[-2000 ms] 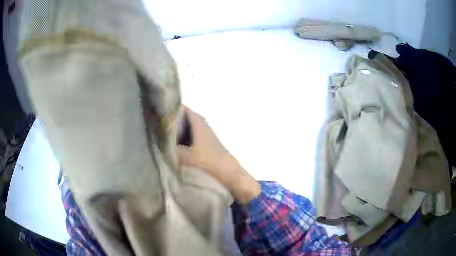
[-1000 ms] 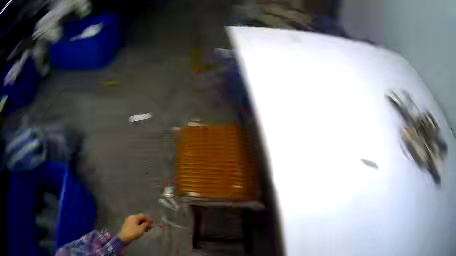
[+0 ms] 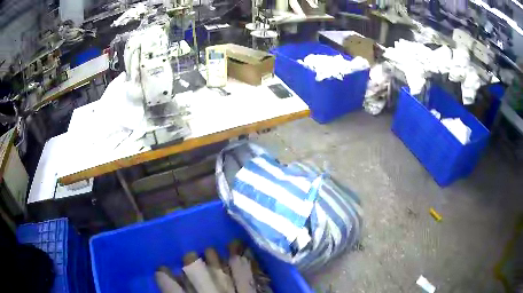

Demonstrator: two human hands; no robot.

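Note:
Neither of my hands is in the picture. Nearest in front of me is a blue plastic bin (image 3: pixel 155 234), cut off by the bottom edge. Several brown-beige garment pieces (image 3: pixel 200 274) lie in it side by side, their lower parts out of view. A bulging blue-and-white striped woven sack (image 3: pixel 275 200) leans against the bin's right side.
A sewing machine (image 3: pixel 150 74) and an open cardboard box (image 3: pixel 248 63) stand on a white wood-edged table (image 3: pixel 229 117). Blue bins (image 3: pixel 338 94) with white pieces stand beyond. A blue crate (image 3: pixel 49 240) is at lower left. A white scrap (image 3: pixel 425 284) lies on the grey floor.
The view has swung left, away from the white work table and stool to the bins and sewing machine. The left hand seen a second ago has left the picture.

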